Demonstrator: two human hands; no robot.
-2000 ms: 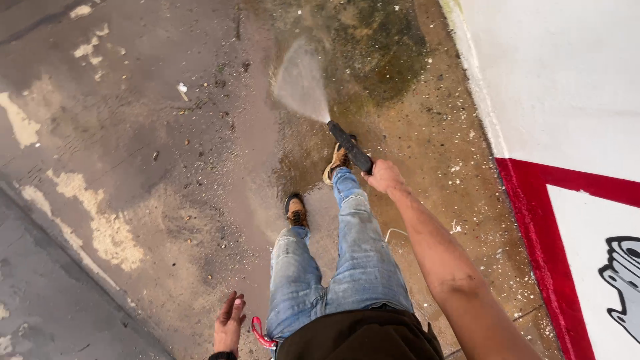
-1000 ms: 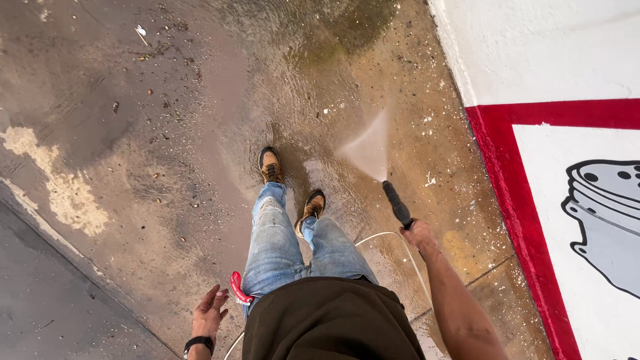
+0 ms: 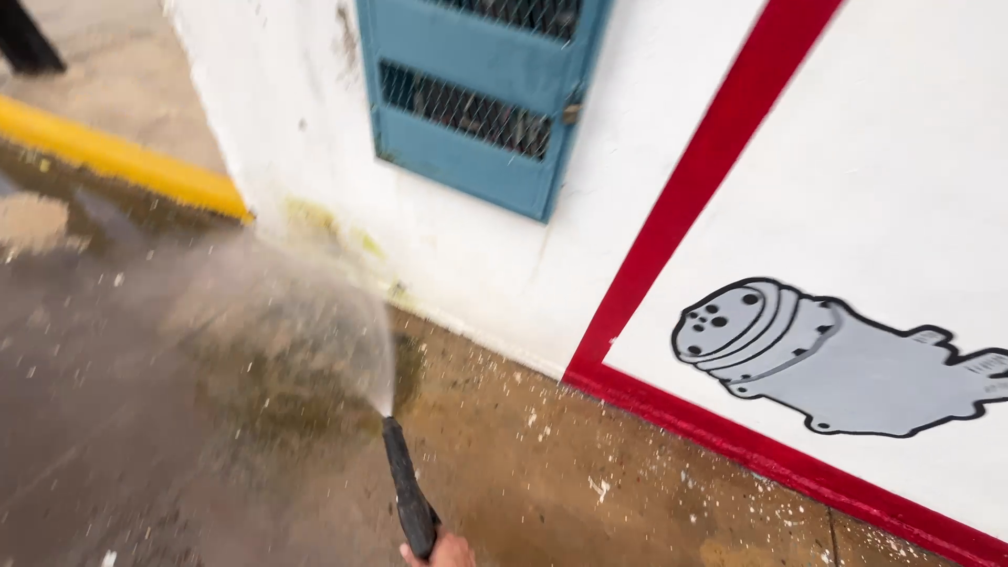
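At the bottom centre my right hand (image 3: 441,550) is closed around the grip of a black pressure-washer spray gun (image 3: 409,488), only part of the hand being in the picture. The gun points up and slightly left. From its tip a wide fan of water spray (image 3: 331,339) spreads over the wet concrete floor (image 3: 488,457) toward the foot of the white wall (image 3: 465,260). A dark greenish stain lies on the floor under the spray. My left hand is out of the picture.
A blue metal door with mesh openings (image 3: 465,165) is set in the wall. To its right a red painted border (image 3: 693,173) frames a painted grey machine part (image 3: 835,362). A yellow kerb (image 3: 118,161) meets the wall at the left. White flecks dot the floor.
The view has swung up to the wall, and my legs and left hand have gone out of it. The spray, earlier over brown floor, now falls by the dark stain and the wall's foot.
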